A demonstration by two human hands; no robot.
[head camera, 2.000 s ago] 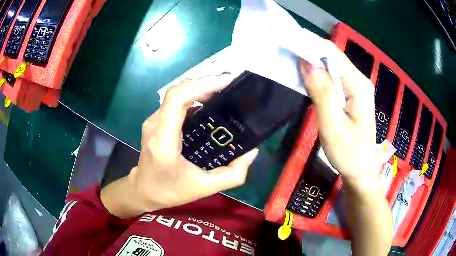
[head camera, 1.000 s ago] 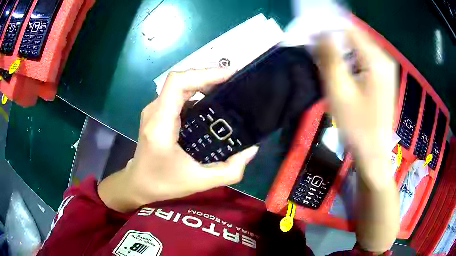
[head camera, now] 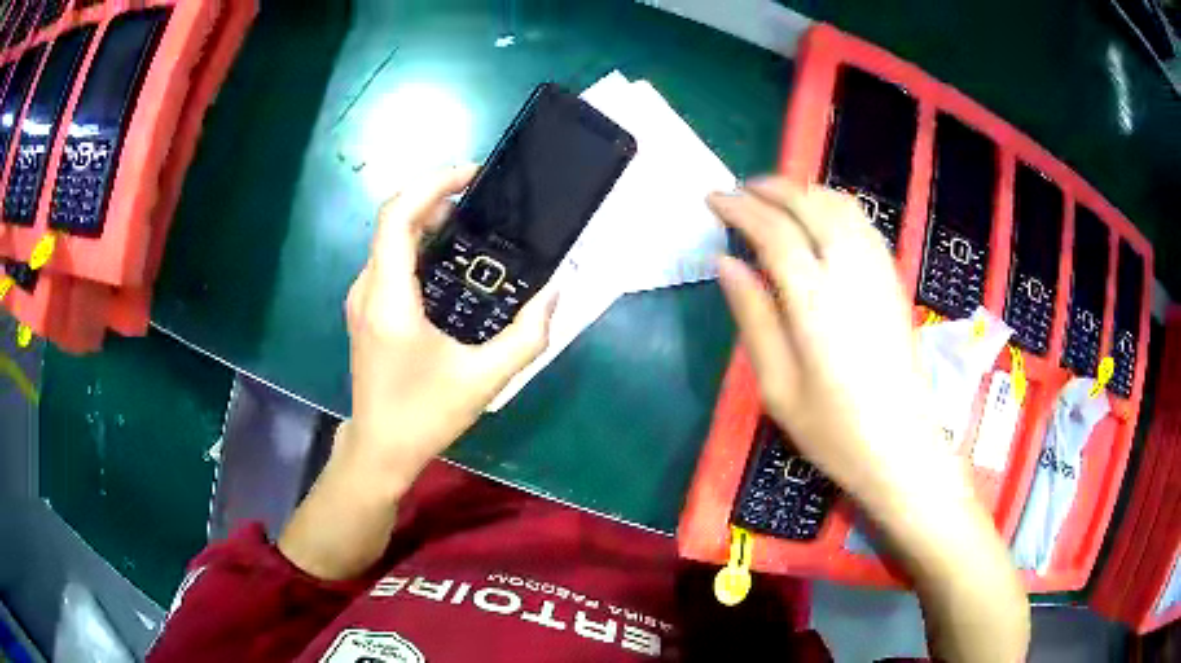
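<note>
My left hand [head camera: 421,317] holds a black keypad phone [head camera: 538,181] by its lower part, with screen and keys facing up. Flat white sleeves [head camera: 589,298] lie on the green bench partly behind the phone, and one white sleeve [head camera: 674,194] is fanned out to the right. My right hand [head camera: 822,311] is at that sleeve's right edge, fingers apart; no firm grip shows. The red foam tray [head camera: 706,505] on the right holds several phones in its pockets. Its near-left phone [head camera: 784,492] has a yellow tag [head camera: 733,583] and is partly covered by my right hand.
Stacked red trays with phones [head camera: 130,246] stand at the far left. Crumpled whitish sleeves [head camera: 1056,479] and a small white label [head camera: 997,421] sit in the right tray's near pockets. More red trays [head camera: 1140,557] are at the right edge.
The white sleeve my right hand held raised now lies fanned out on the bench. My right hand has come down and left. The phone in my left hand has moved up-left, away from the right hand.
</note>
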